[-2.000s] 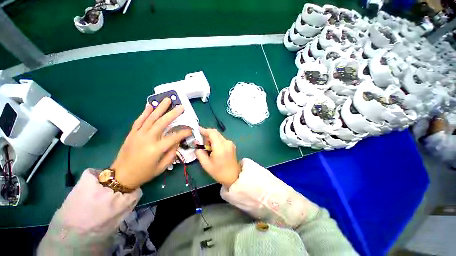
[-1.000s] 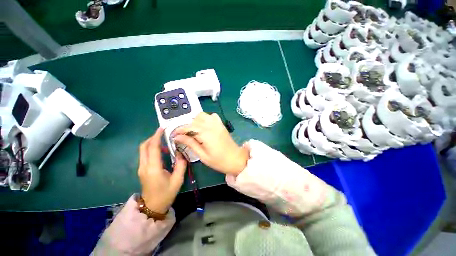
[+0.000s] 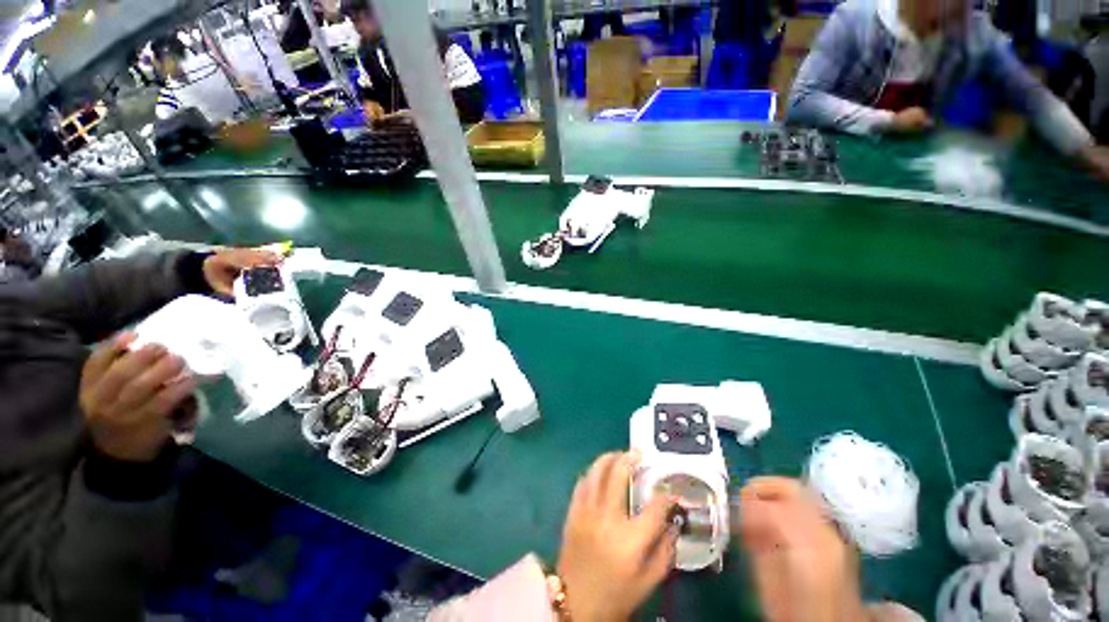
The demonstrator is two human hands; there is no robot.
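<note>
A white camera body (image 3: 696,465) lies on the green bench mat in front of me, its dark square lens panel (image 3: 684,428) at the far end and its round opening toward me. A white bracket arm (image 3: 743,408) sticks out to its right. My left hand (image 3: 618,535) is at the left rim of the opening, thumb and fingers on the housing, near a small dark part inside. My right hand (image 3: 793,549) is blurred, just right of the body and apart from it; its fingers look curled, and I cannot tell if it holds anything.
A coil of white strands (image 3: 863,492) lies right of the body. Stacked white housings (image 3: 1052,480) stand at far right. Several white camera bodies (image 3: 414,377) lie at left, beside another worker's hands (image 3: 134,395). A camera (image 3: 592,219) lies on the green conveyor. A metal post (image 3: 452,158) stands behind. People are opposite.
The view has tilted up and turned left, showing the conveyor and other workers. My right hand has moved off the opening to the right. My left hand stays at the body.
</note>
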